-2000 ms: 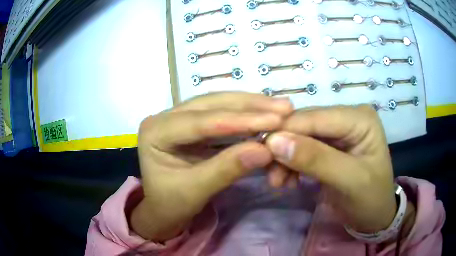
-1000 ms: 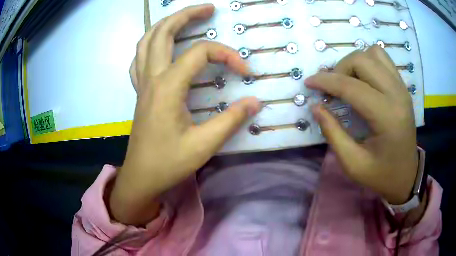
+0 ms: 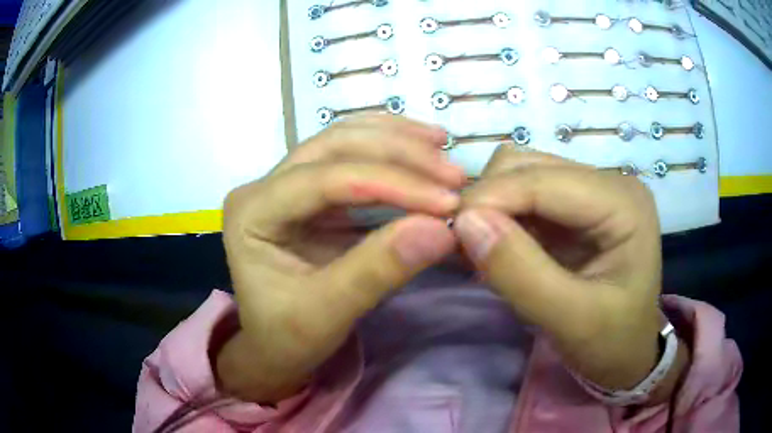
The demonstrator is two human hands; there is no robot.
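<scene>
A white card bears rows of paired pieces, each two shiny round ends joined by a thin brown strip, such as one near the middle. My left hand and my right hand meet over the card's near part, thumbs and index fingertips pinched together. A tiny dark, shiny bit of a round end shows between the fingertips of both hands. The rest of that piece is hidden by the fingers. My hands also cover part of the card's lower rows.
A white worktop with yellow edge tape and a green label lies at left. Stacked cards stand at the upper left. Another card shows at the upper right. The area below the front edge is dark.
One second ago my hands were apart over the card with fingers spread; now they are together at the fingertips around a small piece. The card appears higher and slightly further right in view.
</scene>
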